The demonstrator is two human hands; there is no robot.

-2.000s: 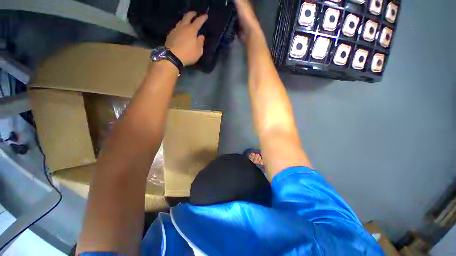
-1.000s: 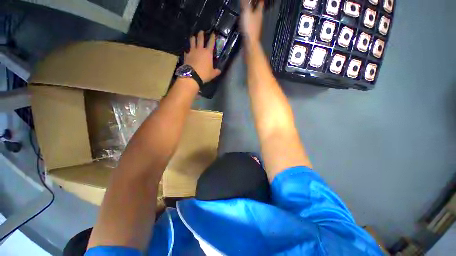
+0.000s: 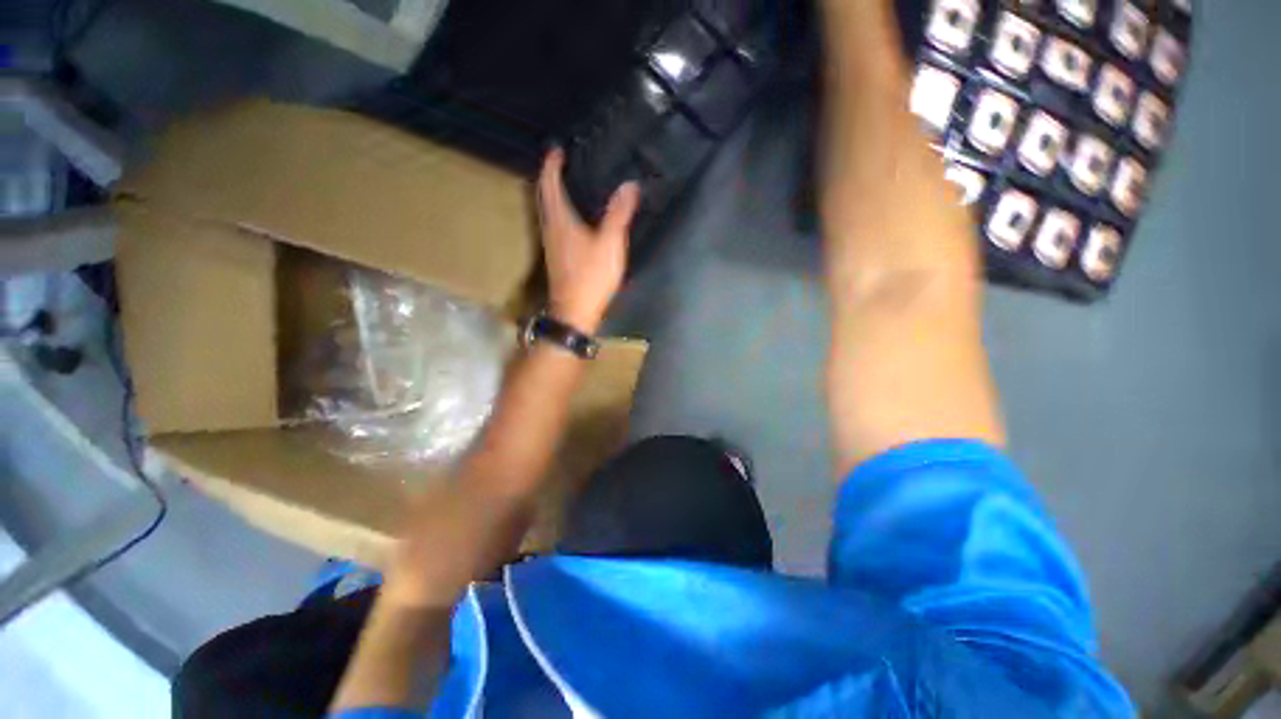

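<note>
A large glossy black blister tray (image 3: 674, 106) with a grid of pockets is at the top centre and looks tilted. My left hand (image 3: 583, 253), with a watch on the wrist, holds its near edge. My right forearm reaches up past the tray's right side. My right hand is cut off by the top edge of the picture. Right of the forearm is a filled parts tray (image 3: 1033, 183) with rows of pale square pieces, partly hidden by the forearm.
An open cardboard box (image 3: 190, 330) with clear plastic bags (image 3: 422, 365) inside is on the floor at the left. White frame parts and a cable are at the far left. More boxes (image 3: 1236, 681) show at the lower right.
My left hand has moved down and right to the blister tray's near edge. The tray has shifted right and tilted. My right arm has moved right, and its hand has left the picture.
</note>
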